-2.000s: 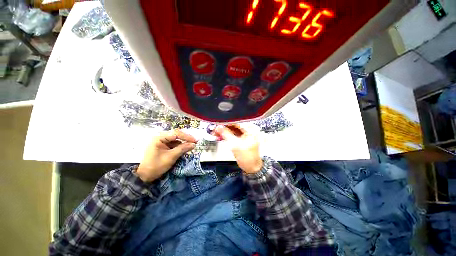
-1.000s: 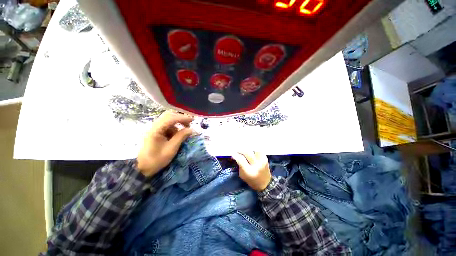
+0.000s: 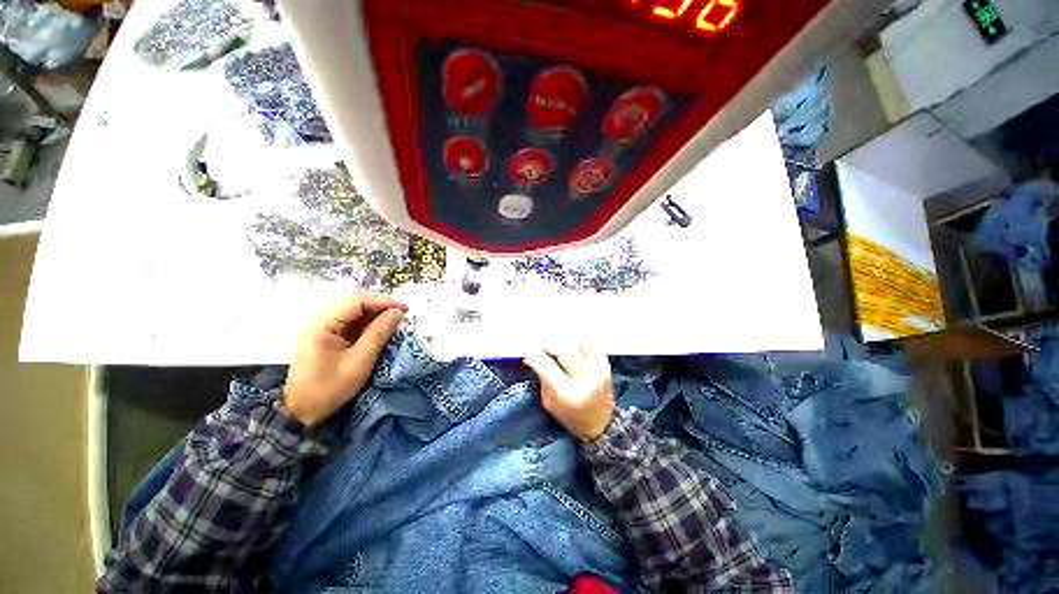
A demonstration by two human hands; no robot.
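A blue denim garment [image 3: 465, 464] lies over my lap and up to the table's front edge. My left hand [image 3: 339, 354] pinches its upper corner at the table edge, thumb and forefinger together. My right hand [image 3: 575, 389] holds the garment's edge right of the middle, just below the table edge. The button attaching machine [image 3: 517, 139] hangs over the table with its red panel; small dark dies [image 3: 472, 279] show below its head, with no cloth between them. Brassy button caps [image 3: 412, 261] lie left of the dies, small dark tacks [image 3: 592, 269] right.
The white table [image 3: 151, 279] also bears bags of dark fasteners [image 3: 192, 31], a small pale ring [image 3: 200, 174] and a short black piece [image 3: 676, 211]. A denim pile [image 3: 836, 441] is at the right, a cream bin [image 3: 47, 464] at the left.
The garment corner and my left hand have moved back from under the machine head towards me and left. My right hand has come down from the dies to the table edge.
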